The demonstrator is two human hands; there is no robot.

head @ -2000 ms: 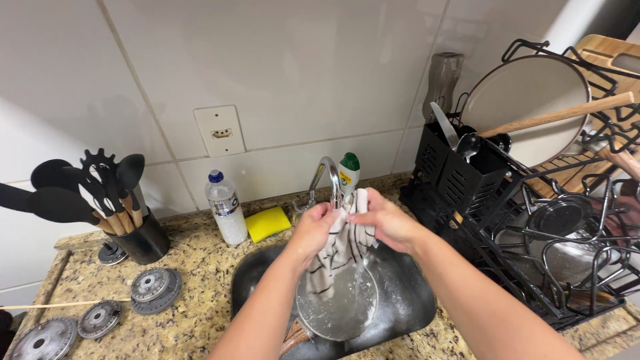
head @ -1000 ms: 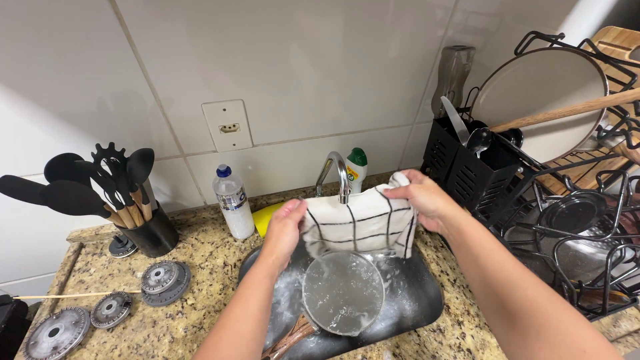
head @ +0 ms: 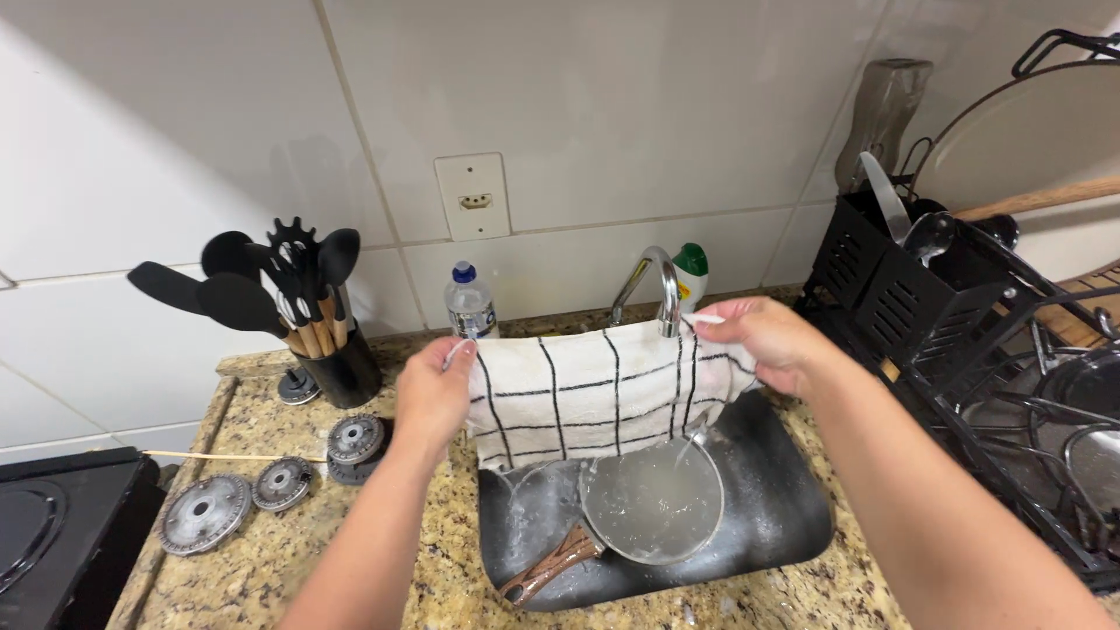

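Observation:
A white cloth with black grid lines (head: 586,394) hangs stretched between my two hands, over the back of the sink (head: 779,499). My left hand (head: 437,385) pinches its upper left corner, and my right hand (head: 761,341) grips the upper right corner. The chrome faucet (head: 661,280) curves down to the cloth's top edge, with its spout in front of the fabric. Below the cloth, a saucepan with a wood-look handle (head: 656,507) sits in the sink, full of cloudy water. A thin stream falls into it from the cloth's lower edge.
Behind the cloth stand a blue-capped bottle (head: 471,302) and a green-capped bottle (head: 691,271). Black utensils in a holder (head: 343,372) and burner parts (head: 206,512) are at left, beside a black stovetop (head: 70,525). A dish rack with a cutlery basket (head: 919,289) fills the right.
The cloth was bunched between my close-together hands two seconds ago; my hands have since moved apart, and it is now spread wide. The yellow sponge seen earlier is now mostly hidden behind it.

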